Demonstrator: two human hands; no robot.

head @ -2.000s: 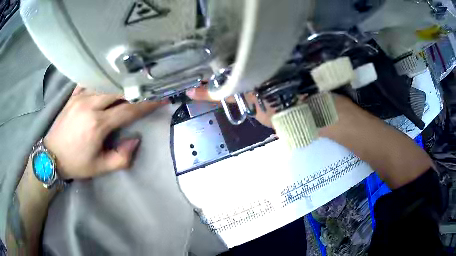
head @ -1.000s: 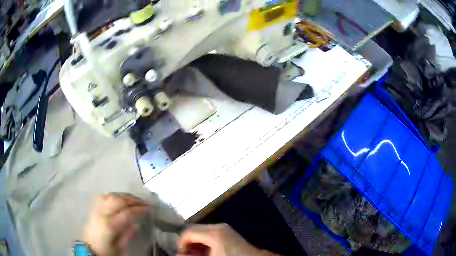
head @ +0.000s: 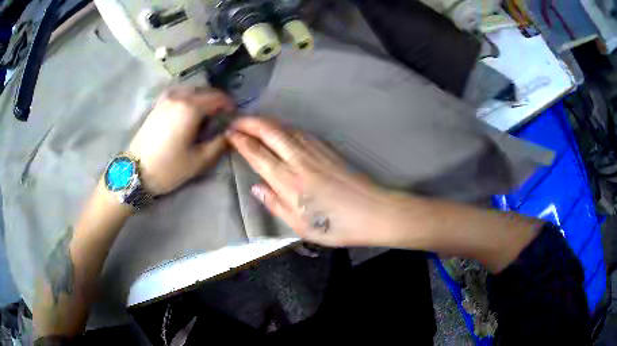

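A large grey garment panel (head: 379, 115) covers most of the machine table, with a straight seam (head: 239, 196) running toward the front edge. My left hand (head: 179, 138), with a blue-faced watch, has its fingers pinched on the cloth at the seam, just below the machine head. My right hand (head: 304, 179) lies flat on the panel with its fingertips touching the left ones at the seam. The cream sewing machine head (head: 166, 34) is above the hands. The needle area is blurred and partly hidden. A dark brown piece (head: 433, 47) lies on the panel behind.
Cream tension knobs (head: 262, 42) project above the hands. A long dark tool (head: 32, 64) lies on cloth at the upper left. The white table's front edge (head: 210, 270) crosses below the hands. A blue bin (head: 572, 182) with crumpled cloth is at the lower right.
Both hands have moved up from the table's front edge to below the machine head. Grey cloth now spreads over the table to the right, covering the plate and ruler scales.
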